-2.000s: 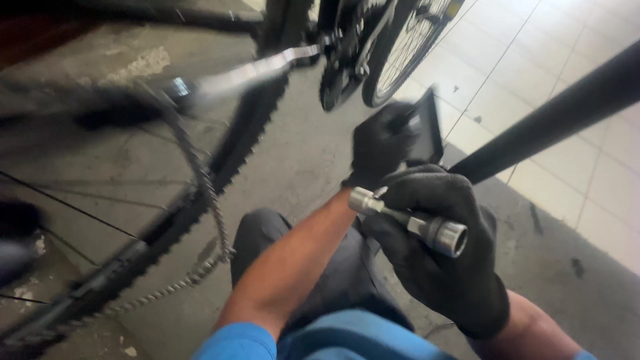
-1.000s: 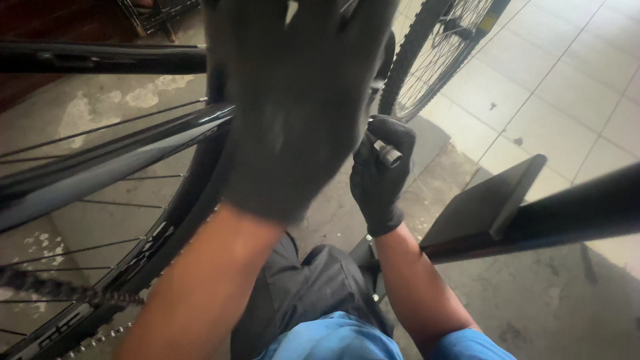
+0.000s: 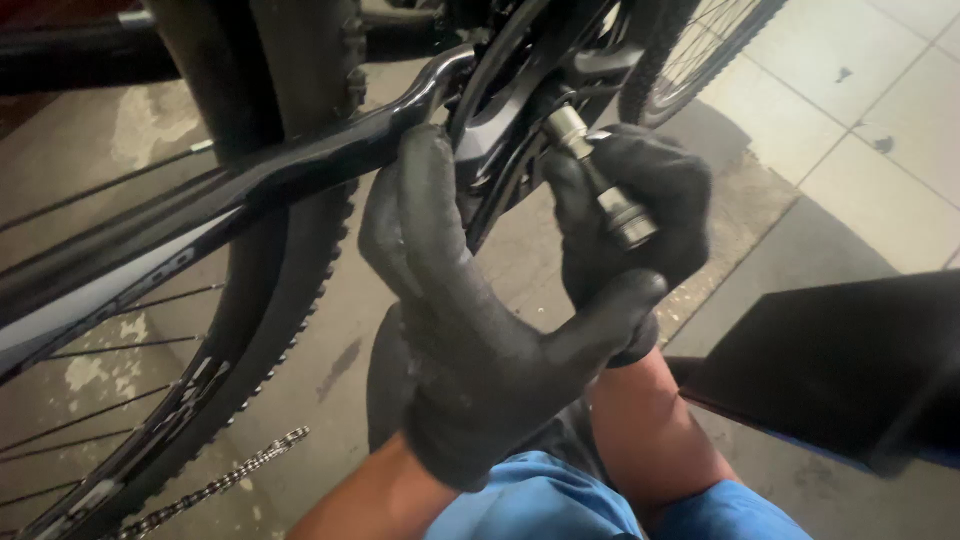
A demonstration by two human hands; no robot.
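My right hand [image 3: 637, 202], in a black glove, grips a double-ended silver metal bicycle tool [image 3: 611, 191] with socket-like ends. The tool's upper end is at the crank area [image 3: 559, 90] of a bicycle; whether it is seated there cannot be told. My left hand [image 3: 480, 322], also gloved in black, is spread left of and below the tool, with nothing visible in it. Its fingertips are beside the black frame tube [image 3: 322, 150] and a grey crank or chainring part [image 3: 495, 127]; contact is unclear. Its thumb reaches toward my right wrist.
A knobby rear or front tyre [image 3: 300, 247] with spokes fills the left side. A loose chain [image 3: 225, 480] hangs at lower left. Another tyred wheel [image 3: 675, 82] stands at upper right. A dark flat panel [image 3: 832, 367] on a black post juts in from the right.
My left hand has come down from in front of the crank area, where it blocked the view. My right hand has brought the tool up to the crank area.
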